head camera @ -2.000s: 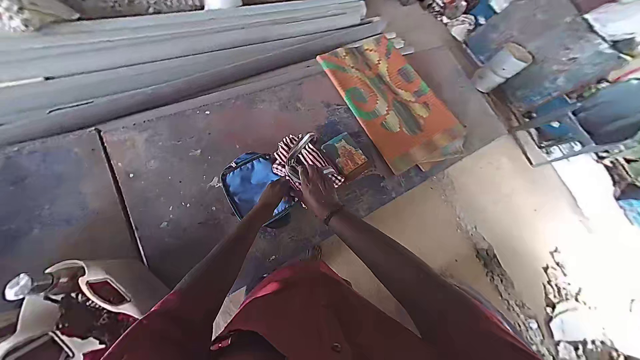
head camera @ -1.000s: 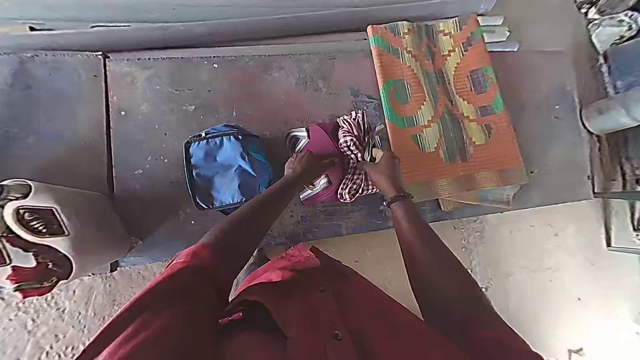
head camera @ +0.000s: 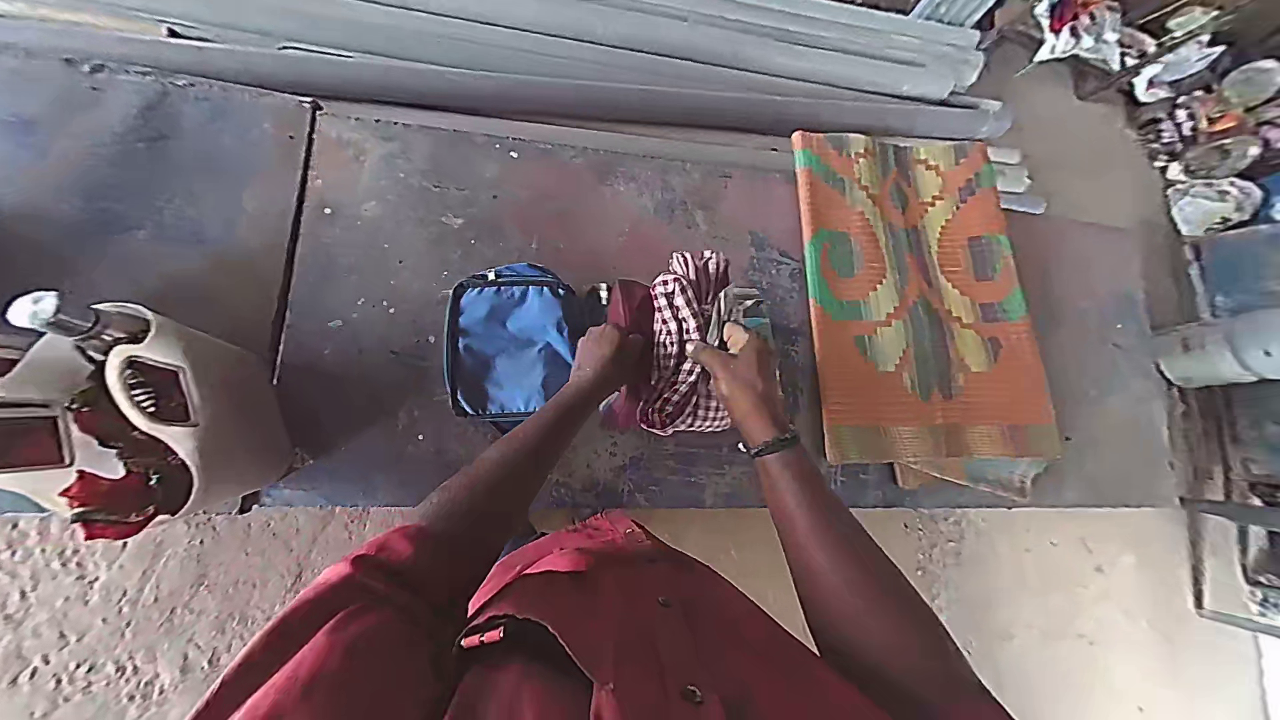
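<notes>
My left hand [head camera: 606, 358] is closed on a maroon cloth item [head camera: 630, 305] between the blue zippered bag [head camera: 513, 350] and a bundled red-and-white checked cloth [head camera: 685, 345]. At the bundle's right side, my right hand [head camera: 738, 372] grips a greyish item [head camera: 736, 303] whose kind I cannot tell; the thumb lies against the checked cloth. The blue bag lies flat on the dark painted tabletop [head camera: 400, 220]. A folded orange mat with a green and yellow pattern [head camera: 925, 300] lies to the right of my right hand.
Long grey pipes or beams [head camera: 600, 60] run along the table's far edge. A white and red motor scooter [head camera: 180, 420] stands at the near left. Mixed clutter [head camera: 1215, 150] lies at the upper right, with a pale cylinder [head camera: 1220, 350] below it.
One second ago the maroon item lay more spread out, with striped pieces showing beside it; it now looks narrower. Two seconds ago my hands were together on the checked cloth. The view has shifted.
</notes>
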